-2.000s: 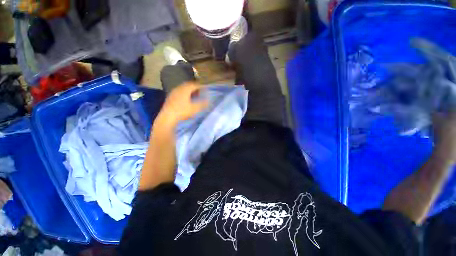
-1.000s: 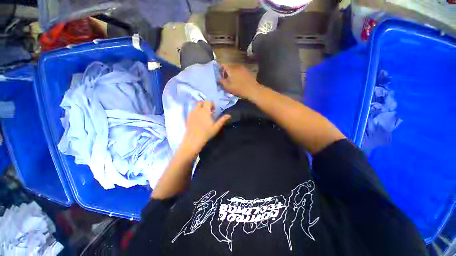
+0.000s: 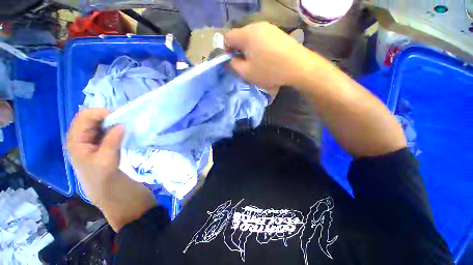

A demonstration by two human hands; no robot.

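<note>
A pale blue shirt piece (image 3: 171, 106) is stretched between my two hands, its straight edge band running taut from lower left to upper right. My left hand (image 3: 98, 150) pinches one end of the band between thumb and fingers, over the left blue bin. My right hand (image 3: 264, 54) grips the other end, higher up and nearer the middle. The rest of the cloth hangs loosely below the band, above my lap. The fingertips of my right hand are partly hidden.
The left blue bin (image 3: 66, 103) holds heaped pale blue pieces. The right blue bin (image 3: 446, 124) has a few blue pieces by its near wall. A round white lamp (image 3: 325, 8) and a white machine surface (image 3: 422, 15) are at the top. More pale pieces (image 3: 21, 227) lie lower left.
My hands have moved apart from the lap, left hand to the left, right hand up, and the cloth between them is now lifted and pulled taut. The view has shifted slightly.
</note>
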